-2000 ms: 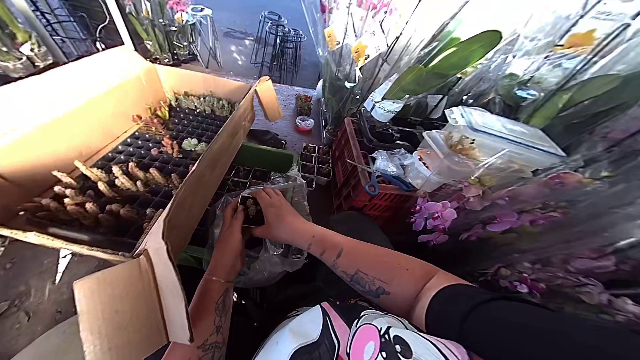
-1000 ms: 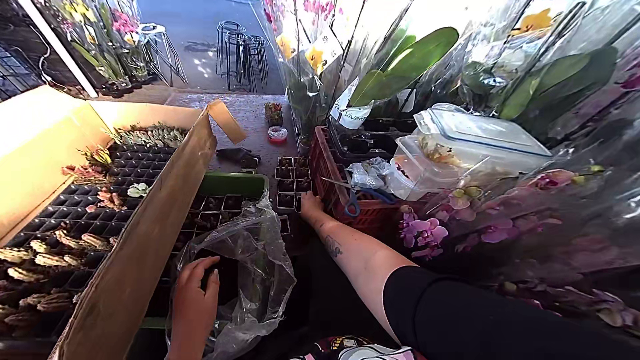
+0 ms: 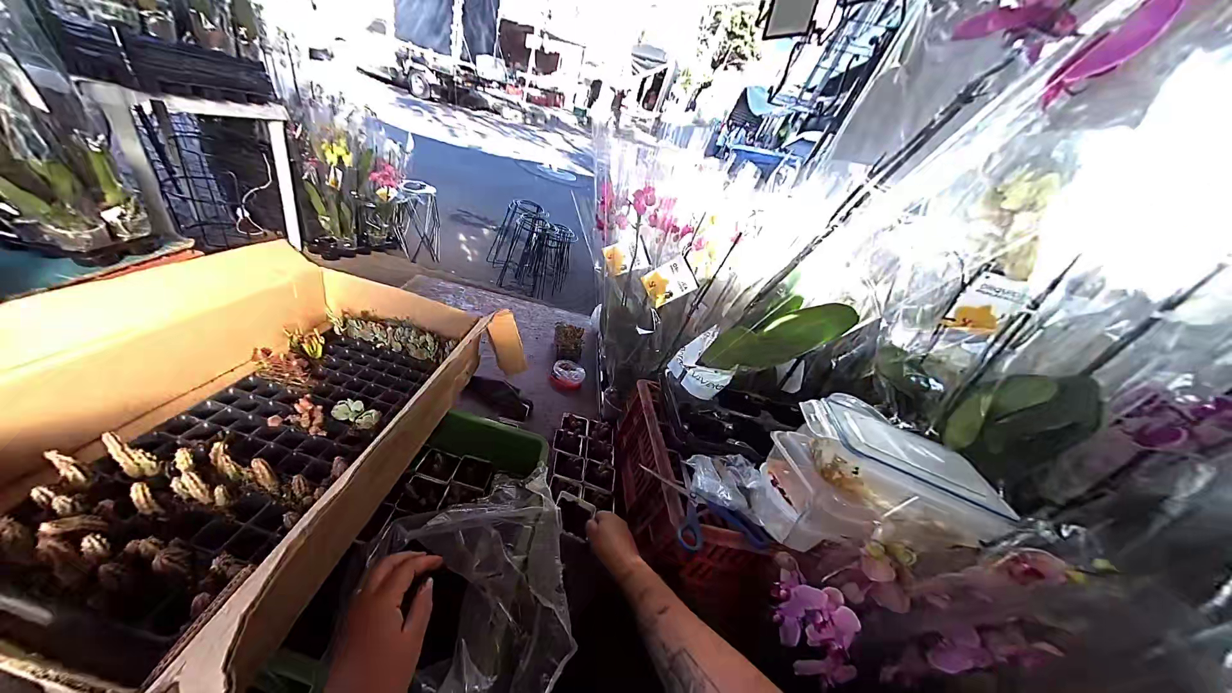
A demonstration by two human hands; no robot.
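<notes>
My left hand (image 3: 390, 611) rests at the left side of an open clear plastic bag (image 3: 515, 577) with dark contents; its fingers are curved and apart, and nothing shows in them. Farther right, my right hand (image 3: 611, 541) has its fingertips at the rim of a small square black pot (image 3: 576, 512), the nearest of a group of soil-filled pots (image 3: 584, 450). Whether the fingers pinch that pot is hard to see. Behind the bag, a green crate (image 3: 500, 440) holds more square pots. At the left, a cardboard box (image 3: 385, 472) holds black cell trays (image 3: 231, 423) with small cacti (image 3: 192, 481) and succulents (image 3: 356, 414).
A red plastic crate (image 3: 640, 462) stands right of the pots, with blue-handled scissors (image 3: 690, 529) and clear plastic containers (image 3: 866, 481) on it. Wrapped orchids (image 3: 818, 616) crowd the right side. A small red-rimmed tub (image 3: 567, 374) and a potted plant (image 3: 569, 340) sit beyond the pots.
Two seconds ago both hands were together over the bag. My right hand has since moved right to the black pots, while my left stays by the bag. The view has tilted up.
</notes>
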